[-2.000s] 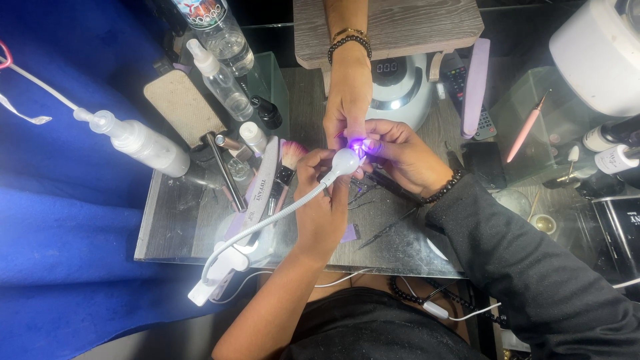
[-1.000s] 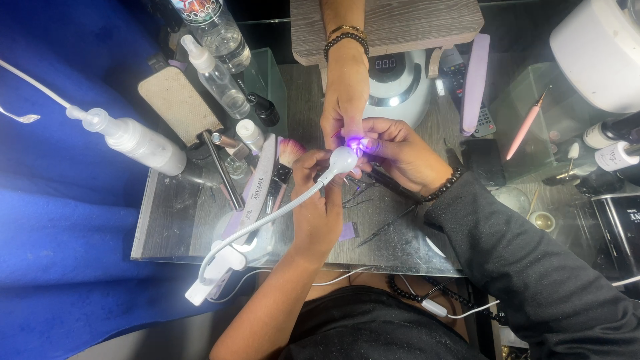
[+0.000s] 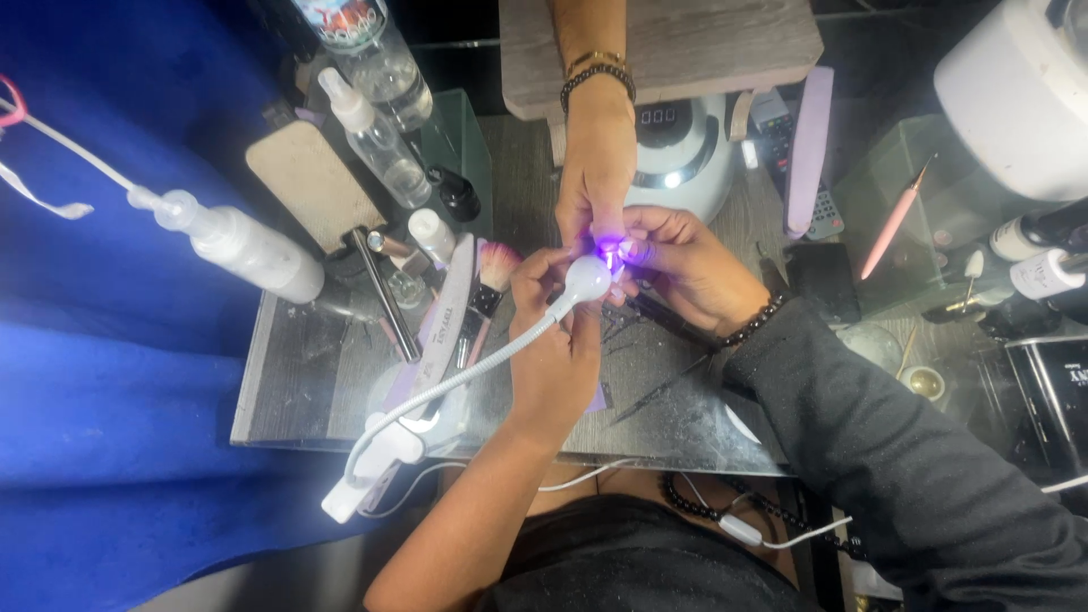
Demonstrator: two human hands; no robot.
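Another person's hand (image 3: 599, 174), wearing a beaded bracelet, reaches in from the top, its fingertips between my two hands. My right hand (image 3: 693, 268) pinches at one of those fingertips with thumb and index finger. Just left of it, my left hand (image 3: 552, 340) is curled behind the round head of a gooseneck UV lamp (image 3: 586, 279) and against the other person's fingers. Violet light falls on the fingertips. The lamp's white clip base (image 3: 378, 467) sits at the table's front edge. The lamp head hides part of my left fingers and exactly what they hold.
A white nail lamp (image 3: 680, 161) stands behind the hands, by a wooden armrest (image 3: 671, 51). Left lie a nail file (image 3: 442, 327), a brush (image 3: 493, 276) and spray bottles (image 3: 374, 140). Right are a lilac file (image 3: 807, 153), a remote control (image 3: 826, 212) and a pink dotting tool (image 3: 897, 221).
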